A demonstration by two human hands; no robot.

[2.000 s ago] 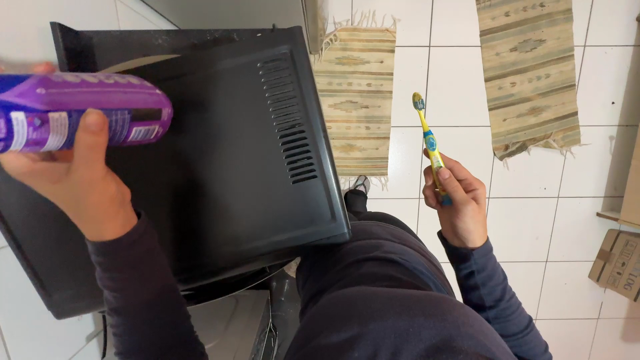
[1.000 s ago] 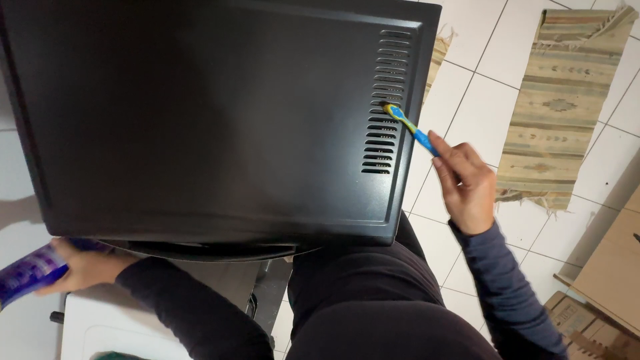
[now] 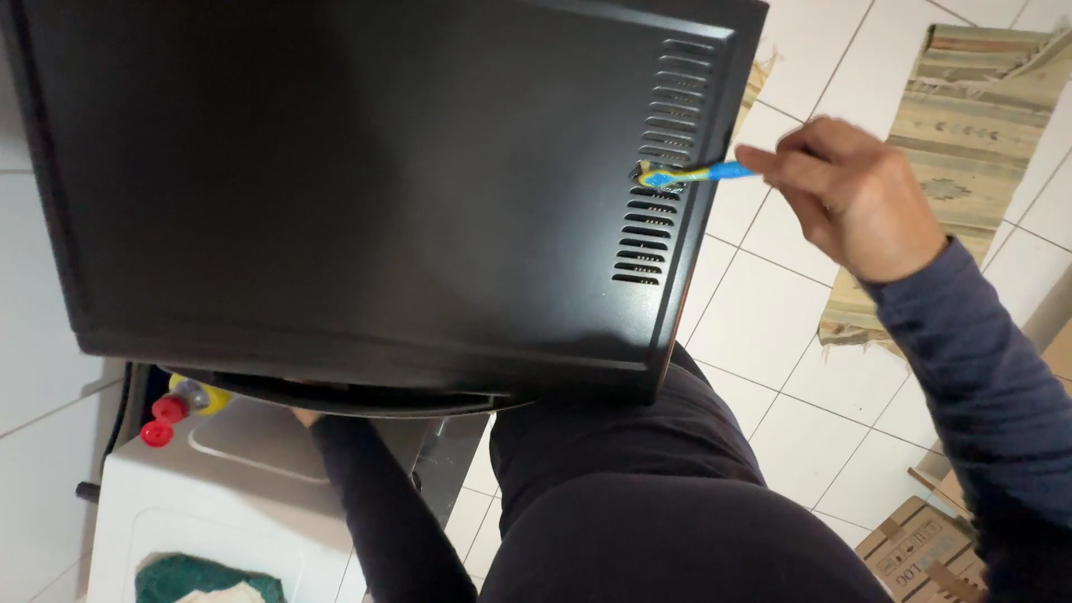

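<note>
My right hand (image 3: 854,197) holds a blue and yellow toothbrush (image 3: 699,173) by its handle. The brush head rests on the row of vent slots (image 3: 643,243) near the right edge of a black metal appliance casing (image 3: 360,184). Below the casing's lower edge, my left hand (image 3: 306,416) is almost wholly hidden; only a bit of skin shows past the dark sleeve, so what it touches or holds cannot be seen. A bottle with a red cap and yellow parts (image 3: 191,397) lies or stands beside it, partly under the casing.
A white appliance top (image 3: 226,477) is under the casing at lower left, with a green cloth (image 3: 201,578) on it. Woven rugs (image 3: 946,159) lie on the white tiled floor (image 3: 762,318). A cardboard box (image 3: 921,544) stands at lower right.
Two seconds ago the toothbrush was above the floor and my left hand held a purple bottle; now the brush is at the vents. The purple bottle has gone from view, and my left hand is under the casing.
</note>
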